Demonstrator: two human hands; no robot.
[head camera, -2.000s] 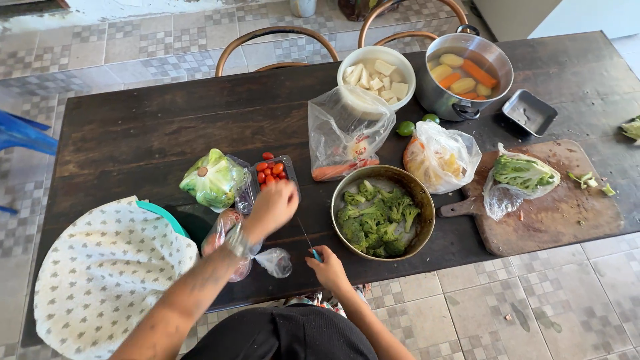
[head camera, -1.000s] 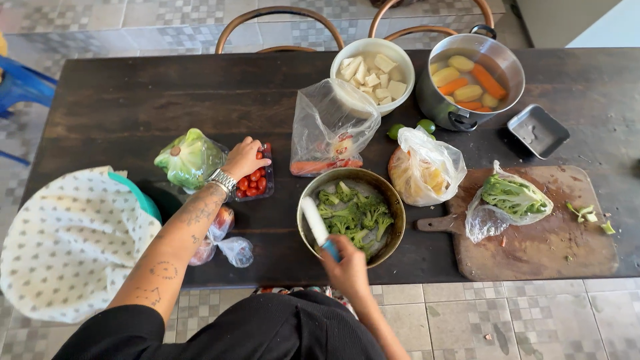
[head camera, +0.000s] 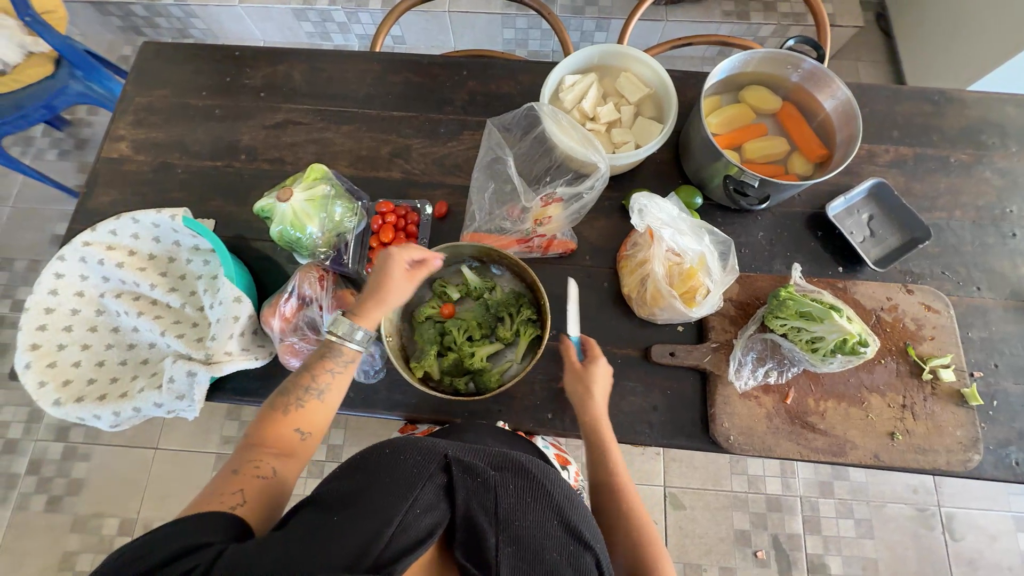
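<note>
My left hand (head camera: 400, 276) is above the left rim of a round metal pan (head camera: 543, 320), its fingers bent close together; whether anything is between them I cannot tell. Inside the pan are broccoli florets (head camera: 472, 332) with one small red tomato (head camera: 448, 310) on top. Just behind that hand, small tomatoes (head camera: 387, 234) fill a clear plastic tray (head camera: 424, 224), and one more tomato (head camera: 441, 209) lies beside it. To the right of the pan, my right hand (head camera: 588, 376) grips a knife (head camera: 573, 308) by its blue handle, the white blade pointing away from me.
A cloth-covered teal bowl (head camera: 228, 260), bagged produce (head camera: 300, 312) and wrapped leafy vegetable (head camera: 308, 212) are left. Behind stand a tub of pale chunks (head camera: 672, 100) and a pot (head camera: 696, 172) of potatoes and carrots. Plastic bags (head camera: 520, 176), a grey tray (head camera: 920, 232) and a cutting board (head camera: 840, 432) lie rightward.
My left hand has moved from the tomato tray to over the pan, where a tomato now lies on the broccoli. The knife in my right hand has moved from above the pan to its right side.
</note>
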